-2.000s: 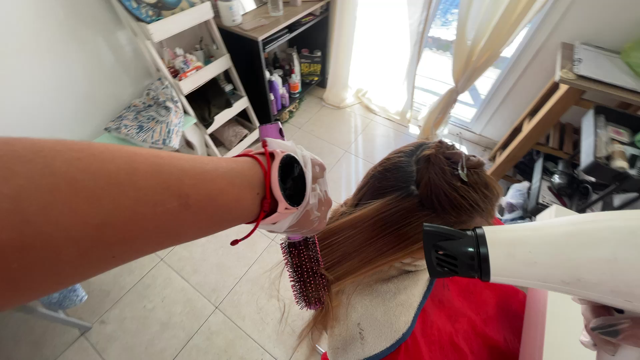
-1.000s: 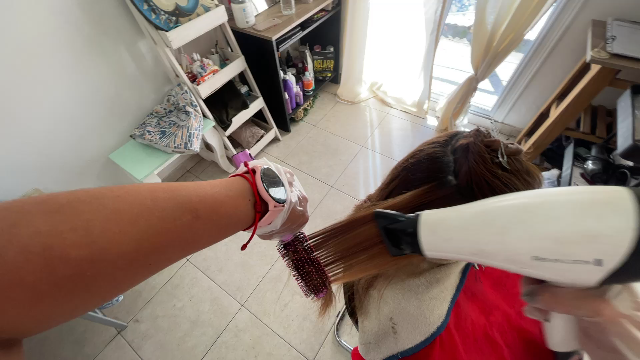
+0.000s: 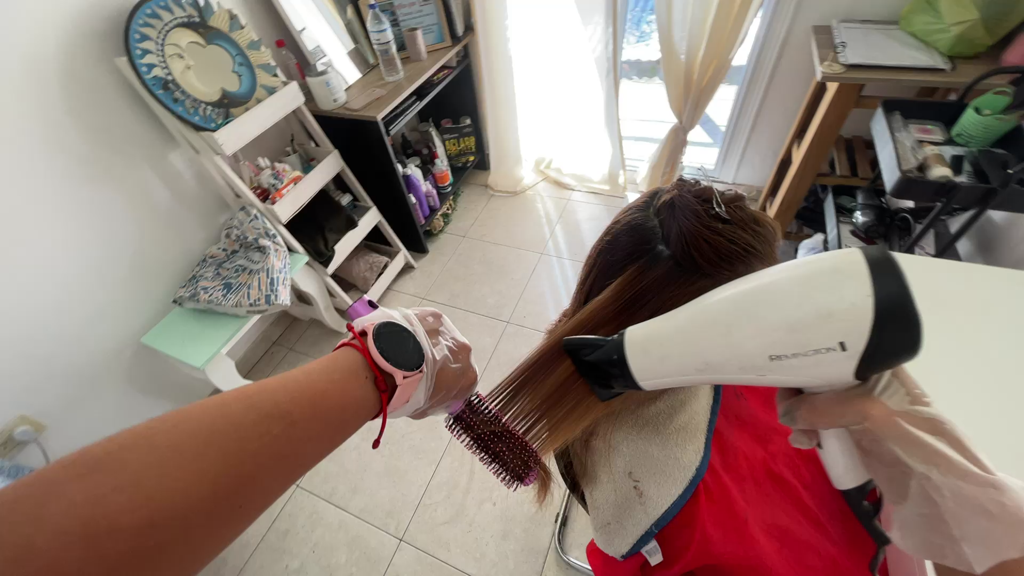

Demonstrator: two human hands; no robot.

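My left hand (image 3: 438,364), in a clear plastic glove, grips the purple handle of a round hairbrush (image 3: 494,442). Around its bristles lies the end of a stretched section of long brown hair (image 3: 552,384). My right hand (image 3: 848,424), also gloved, holds a white Remington hair dryer (image 3: 752,328) by its handle. The dryer's black nozzle (image 3: 600,364) points left, at or just over the stretched hair. A seated person, seen from behind, has the upper hair (image 3: 712,232) gathered with a metal clip (image 3: 718,204). A beige towel (image 3: 648,472) and a red cape (image 3: 768,480) cover the shoulders.
Left stand a white ladder shelf (image 3: 316,180), a mint-topped bench (image 3: 192,340) with a patterned bag (image 3: 240,268), and a black cabinet (image 3: 360,148) with bottles. Curtains (image 3: 552,96) hang behind. At right are a wooden table (image 3: 812,128), a black tray (image 3: 896,172) and a white surface (image 3: 972,336).
The dryer's nozzle has moved left from beside the head to the stretched hair. The left hand keeps hold of the brush at the hair's ends. The view has shifted somewhat.
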